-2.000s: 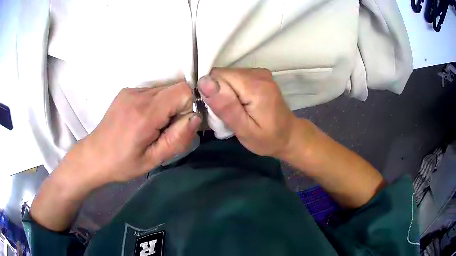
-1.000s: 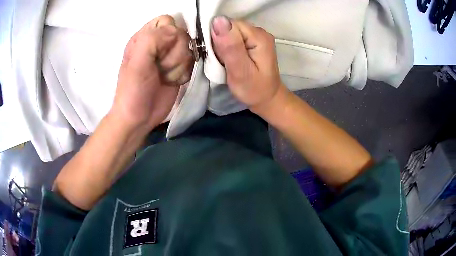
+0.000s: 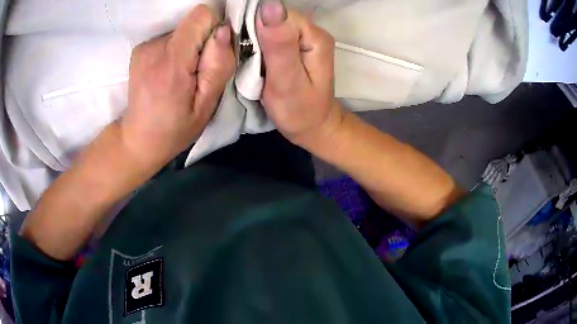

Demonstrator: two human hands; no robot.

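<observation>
A cream jacket [image 3: 379, 38] lies spread in front of me, with a welt pocket on each side. My left hand [image 3: 180, 79] is closed on one front edge of it. My right hand [image 3: 296, 69] pinches the other front edge, thumb on top, with folded cream cloth beside the fingers. A small shiny dark metal fastening [image 3: 246, 47] shows in the narrow gap between my hands. Whether its two sides are joined, I cannot tell. My fingertips hide parts of the edges.
Black hangers [image 3: 562, 22] lie on the white table [image 3: 544, 63] at the far right. Grey floor [image 3: 417, 130] shows below the jacket. Pale bundled pieces [image 3: 538, 183] stand at the lower right. Purple-blue cloth [image 3: 345, 196] shows beneath my right forearm.
Both hands have moved up and away from my body with the jacket's front edges, still close together. The jacket's left side now lies flatter and its left pocket shows.
</observation>
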